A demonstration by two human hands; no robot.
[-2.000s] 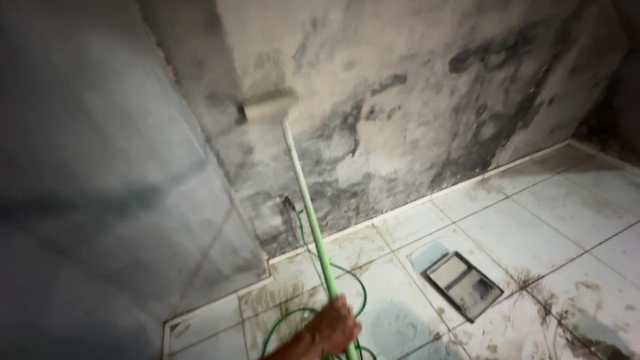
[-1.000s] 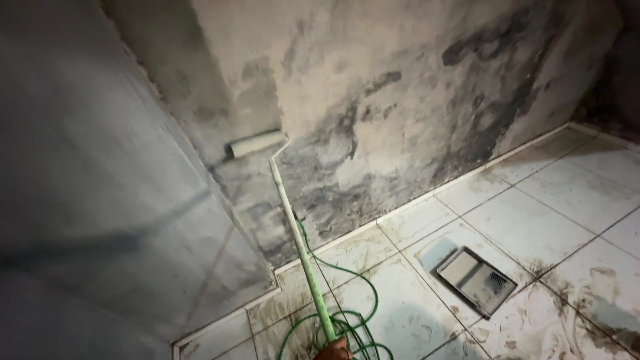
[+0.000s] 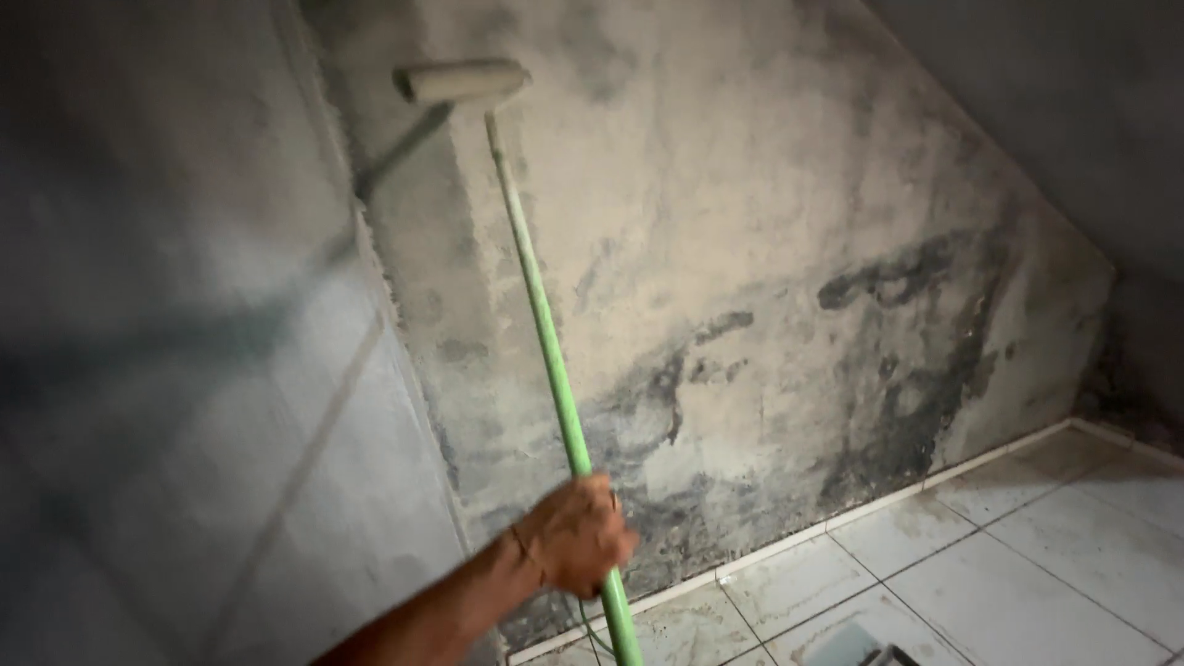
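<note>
My left hand is closed around the green pole of a paint roller, with the forearm coming in from the lower left. The pole leans up and slightly left across the view, and its lower end runs out at the bottom edge. At its top, the pale roller sleeve lies roughly level against the upper left part of the stained plaster wall. Its shadow falls below it, near the corner. My right hand is not in view.
A grey wall stands close on the left and meets the stained wall in a rough corner. White floor tiles with dirt marks lie at the lower right, edged by a pale skirting strip. A tray's edge and green cable show low down.
The roller has moved up the wall from its lower place one second ago. More of my left hand and forearm shows. The view has tilted upward, leaving most of the tray and cable out of sight.
</note>
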